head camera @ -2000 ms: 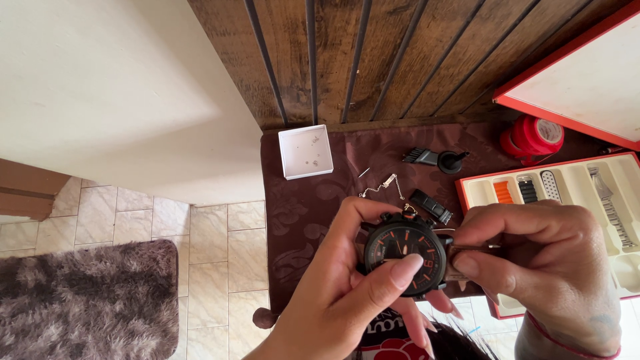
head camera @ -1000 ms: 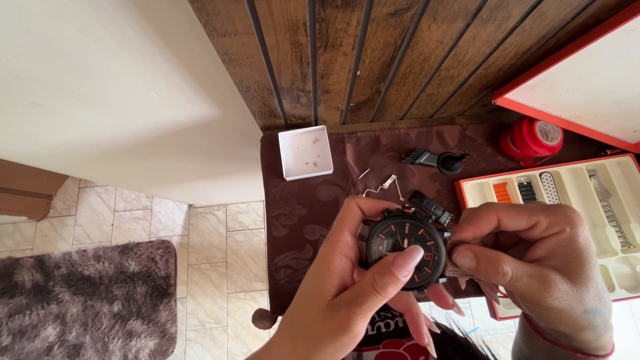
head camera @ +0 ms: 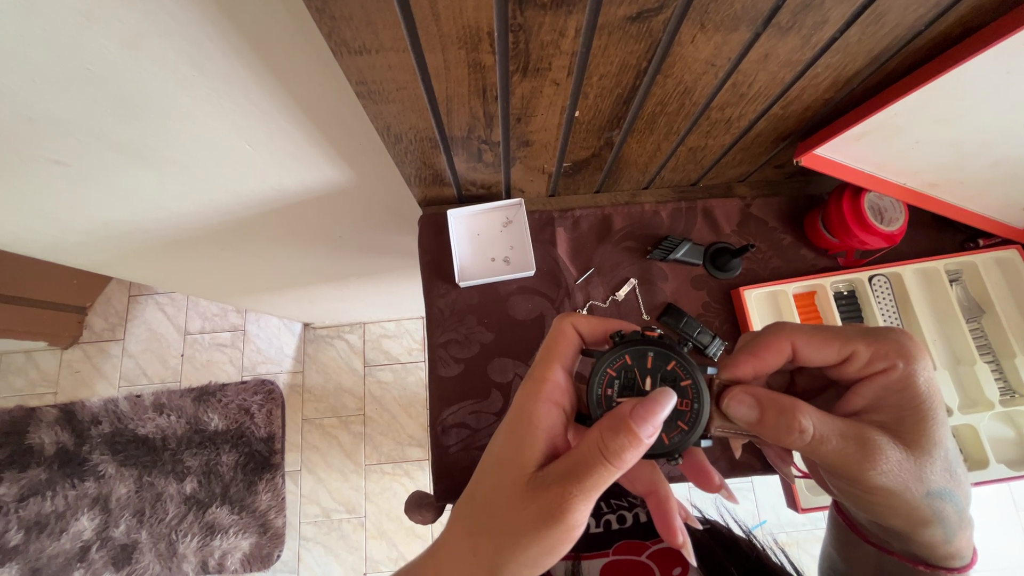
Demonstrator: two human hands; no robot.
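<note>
A large black wristwatch (head camera: 650,397) with orange markings is held in my left hand (head camera: 560,456), the thumb across its dial and the fingers beneath. My right hand (head camera: 832,408) pinches a brown strap (head camera: 726,412) between thumb and forefinger, right at the lugs on the watch's right side; whether the strap is joined there cannot be told. Just behind the watch lie a black strap piece with a buckle (head camera: 693,330) and a thin silver chain (head camera: 626,290). A small pin or spring bar (head camera: 586,276) rests on the brown tablecloth (head camera: 480,352).
At the back left of the table stands a white box (head camera: 490,242) with tiny parts. A black brush attachment (head camera: 700,254) and red tape rolls (head camera: 856,220) lie farther right. An open red-edged case (head camera: 912,280) holds several watch bands. The slatted wooden panel (head camera: 536,96) borders the table behind.
The watch has turned and shifted slightly in my left hand. The brown strap at its right lugs shows more plainly now, with my right fingers still on it.
</note>
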